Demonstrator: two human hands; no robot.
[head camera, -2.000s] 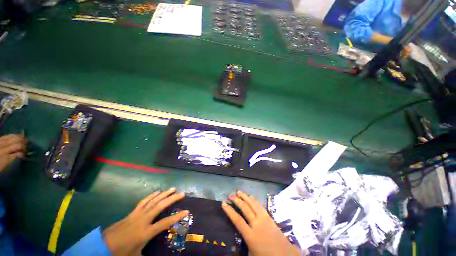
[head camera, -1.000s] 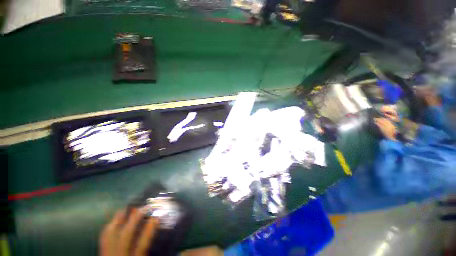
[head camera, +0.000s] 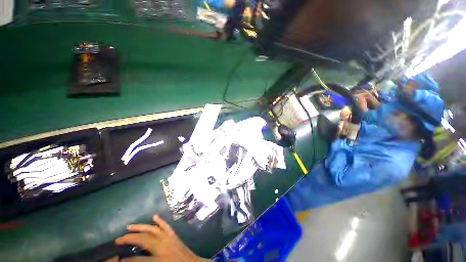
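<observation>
My right hand (head camera: 161, 243) is at the bottom edge, palm down, fingers spread and pointing left. It lies over the near end of a dark block (head camera: 92, 252), mostly cut off by the picture's edge; contact is unclear. A phone body is not clearly visible there. My left hand cannot be made out; a sliver of skin at the bottom edge is unclear. The left black tray (head camera: 53, 201) holds many white strips with dark and gold ends (head camera: 48, 169). The adjoining tray (head camera: 115, 138) holds a few bare white strips (head camera: 138, 146).
Shiny plastic bags (head camera: 219, 164) of strips lie right of the trays beside a long white card (head camera: 206, 123). A phone (head camera: 92, 64) sits on a black fixture beyond the cream divider. A blue bin (head camera: 271, 238) is at lower right. A person in blue (head camera: 378, 153) works at right.
The view has swung right, so trays and bags appear farther left. The left hand and phone, visible earlier at the bottom, have largely left the picture. My right hand shows more than one second ago.
</observation>
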